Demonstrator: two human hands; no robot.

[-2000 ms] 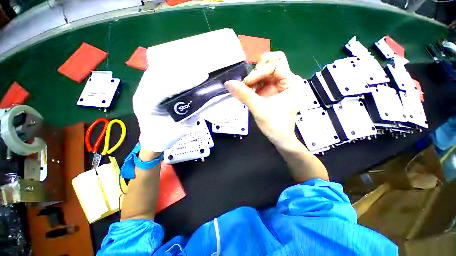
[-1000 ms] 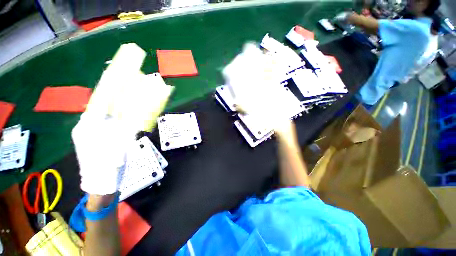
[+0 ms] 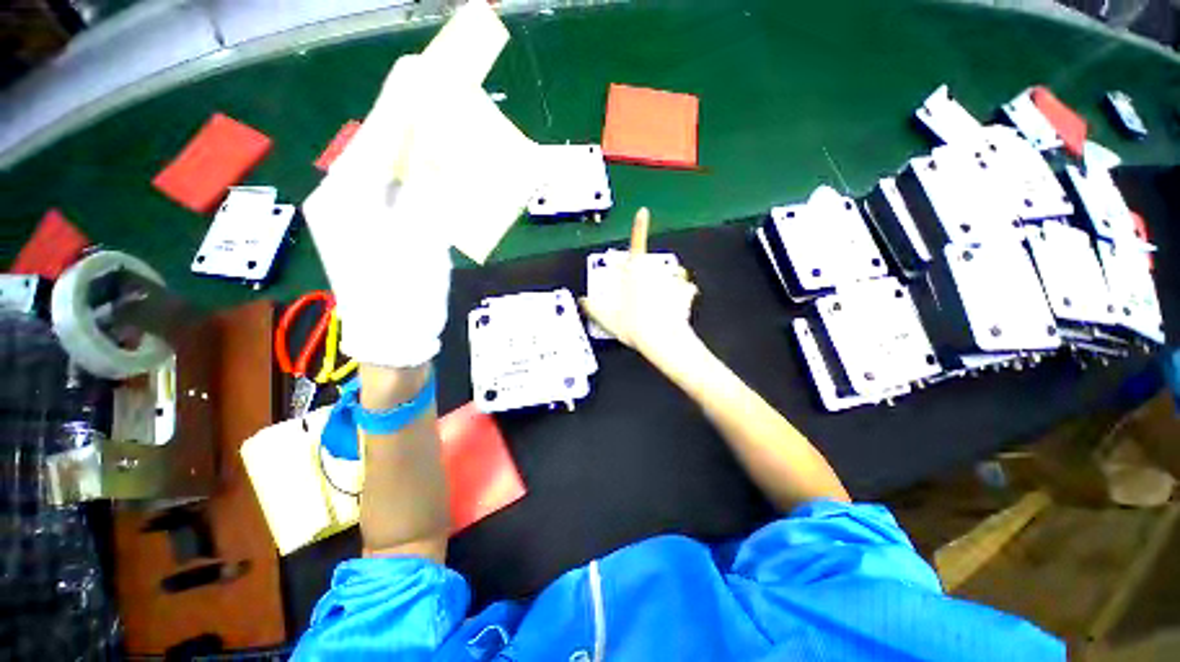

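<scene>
My left hand [image 3: 399, 304], in a white glove with a blue band at the wrist, holds large whitish sheets [image 3: 481, 175] up over the belt edge. Glove and sheets blend, so the fingers are hard to make out. My bare right hand [image 3: 644, 308] is over a metal-cased unit [image 3: 615, 265] on the black mat, thumb at its left side and fingers at its right, index finger stretched forward. The hand hides much of the unit. Another silver-white unit [image 3: 531, 352] lies flat to its left, and one lies at the belt's near edge [image 3: 569, 181].
Overlapping units [image 3: 880, 339] cover the right side. Red squares [image 3: 651, 126] lie on the green belt [image 3: 776, 78], with one red piece [image 3: 476, 472] beside my left forearm. Scissors [image 3: 305, 339], a yellow pad [image 3: 291, 485] and a tape roll [image 3: 110, 314] are at left. Brown cardboard [image 3: 996, 543] is low right.
The view has swung back left from the stacked units. My right hand has moved from the stack to a unit on the mat. My left hand still holds the sheets; no black label shows there now.
</scene>
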